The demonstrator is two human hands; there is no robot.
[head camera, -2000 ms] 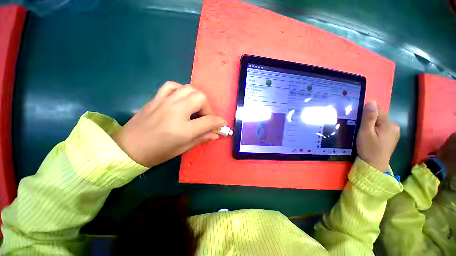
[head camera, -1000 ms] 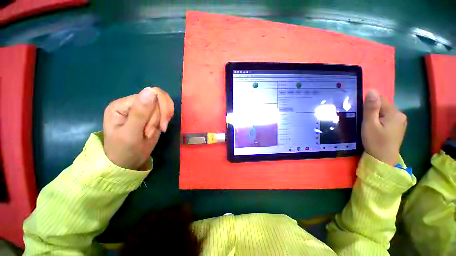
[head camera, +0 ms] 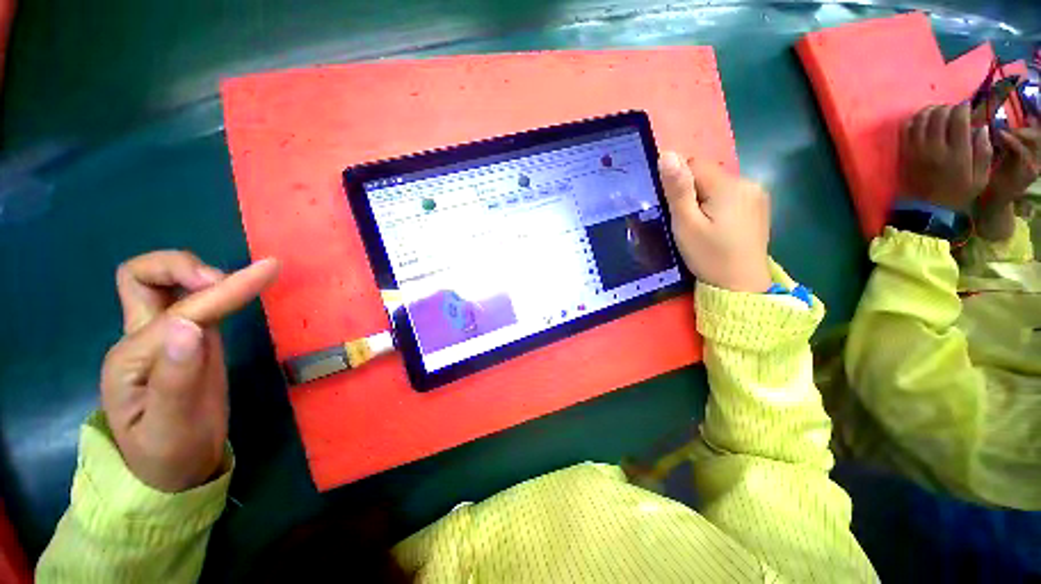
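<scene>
A black-framed tablet with a lit screen lies on a red foam pad. The screen shows a white page with coloured dots, a purple picture lower left and a dark picture lower right. A dark test plug with a yellow band and pale tip sticks out of the tablet's left short edge. My right hand grips the tablet's right edge, thumb at the frame. My left hand is left of the pad, index finger extended, with no object visible in it.
The pad lies on a shiny dark-green surface. At the right a neighbouring person's hands hold something dark beside another red pad. A blue band is on my right wrist.
The white-tipped piece held in my left hand is out of sight, and the dark plug now shows at the tablet's edge. My left index finger has extended. The tablet and pad appear further left and tilted.
</scene>
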